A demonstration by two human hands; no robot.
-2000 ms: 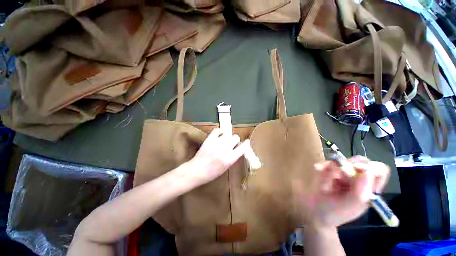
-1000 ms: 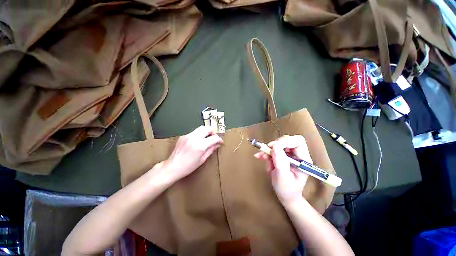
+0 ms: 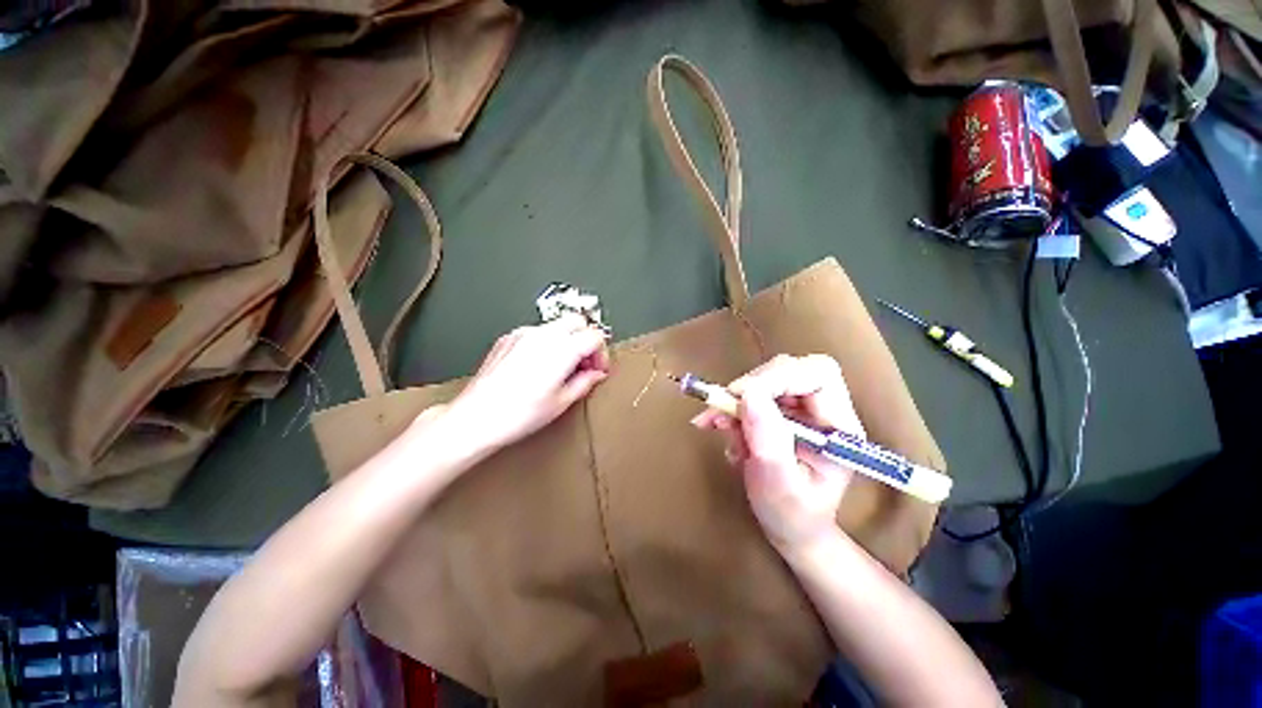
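A brown tote bag (image 3: 692,512) lies flat, its mouth away from me and its handles (image 3: 703,152) spread on the table. My left hand (image 3: 533,380) pinches the closure tabs (image 3: 574,307) at the mouth centre; its fingers hide their lower part. My right hand (image 3: 792,450) holds a white pen tool (image 3: 865,457) like a pen, its thin tip just above the bag, right of the centre seam. A loose thread end (image 3: 646,376) hangs from the top edge near the tip. A reddish-brown patch (image 3: 653,674) sits near the bottom.
A bag pile (image 3: 208,249) lies left and more bags (image 3: 969,42) lie back right. A red drink can (image 3: 997,159) stands beside plugs (image 3: 1135,221) and cords. A second pen tool (image 3: 969,356) lies right. A plastic-lined bin (image 3: 173,588) is lower left.
The tabs have folded down over the mouth and under my left fingers. The right hand has come in over the bag with the pen, from the right. The view has shifted.
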